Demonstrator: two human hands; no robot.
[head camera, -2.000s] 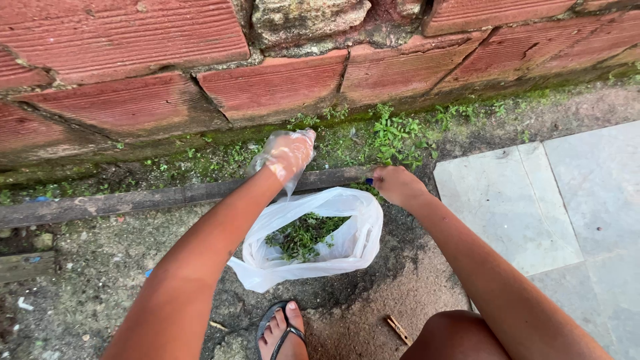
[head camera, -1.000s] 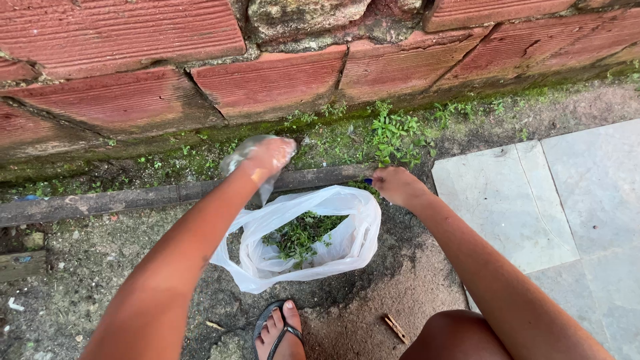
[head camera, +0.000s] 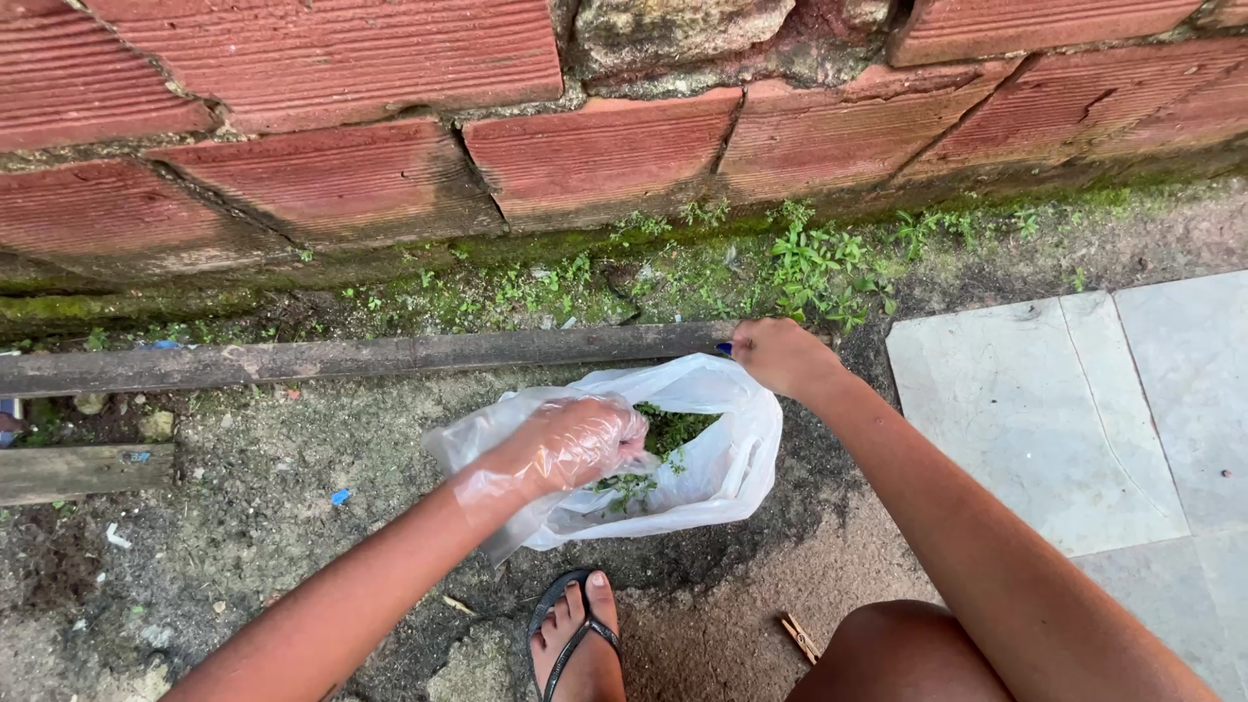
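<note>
My left hand (head camera: 590, 444), in a clear plastic glove, is over the mouth of a white plastic bag (head camera: 746, 453). Its fingers point down at small green weeds (head camera: 678, 429) inside the bag; whether they hold any is not clear. My right hand (head camera: 785, 356) is bare and closed at the end of a long dark wooden strip (head camera: 439, 353), just above the bag's right rim. A small blue tip (head camera: 723, 347) shows at its fingers; the rest of that thing is hidden. A leafy weed clump (head camera: 819, 268) grows beyond the right hand.
A red brick wall (head camera: 604, 146) with a mossy base runs across the top. Pale floor tiles (head camera: 1038, 429) lie at right. A short board (head camera: 88, 473) is at left. A wooden clothespin (head camera: 799, 636) lies near my knee, and my sandalled foot (head camera: 577, 634) is below the bag.
My left hand has moved from the weedy strip by the wall down over the bag. The right hand has stayed beside the bag's far right edge.
</note>
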